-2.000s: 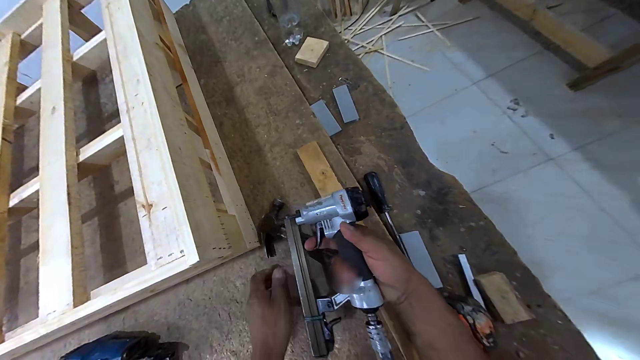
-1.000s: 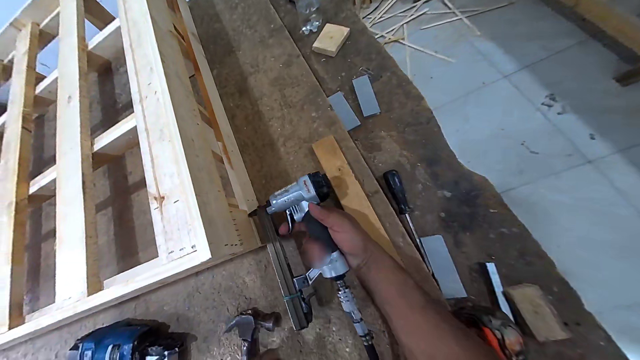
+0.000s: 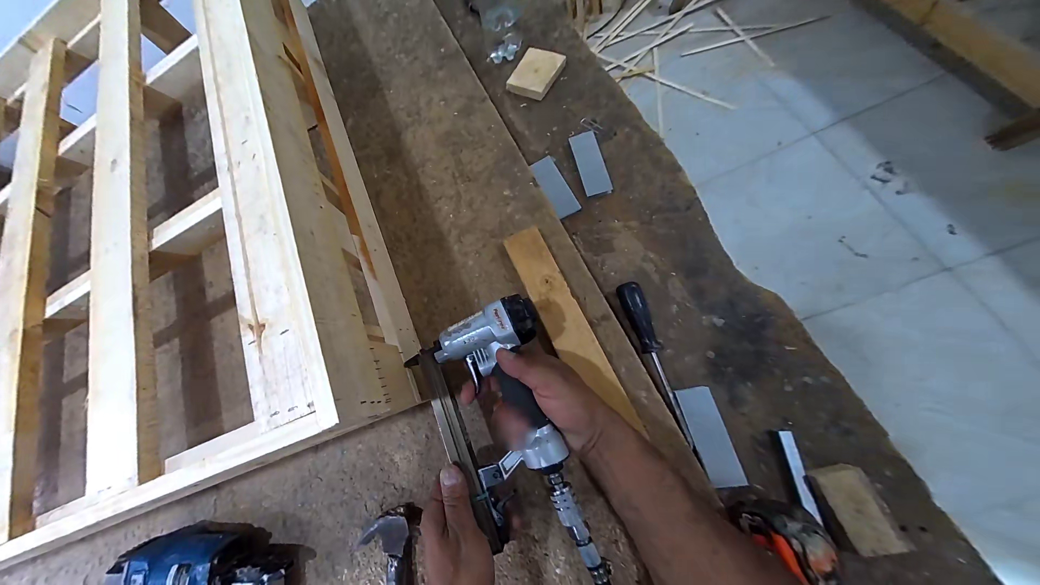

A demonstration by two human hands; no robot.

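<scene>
My right hand is closed around the black grip of a silver pneumatic stapler. The tool's nose is at the lower right corner of a pale slatted wooden frame, where rows of staples show. My left hand holds the lower end of the stapler's long magazine between thumb and fingers. An air hose coupling hangs from the handle. A claw hammer lies just left of my left hand.
A wooden strip, a black-handled screwdriver, grey staple strips and wood blocks lie to the right. A blue power tool is at the lower left. Thin sticks lie on the tiled floor.
The stapler's nose has moved from beside the hammer to the frame's corner. My left hand, low in view a second ago, is now on the magazine. The hammer lies lower, away from the corner.
</scene>
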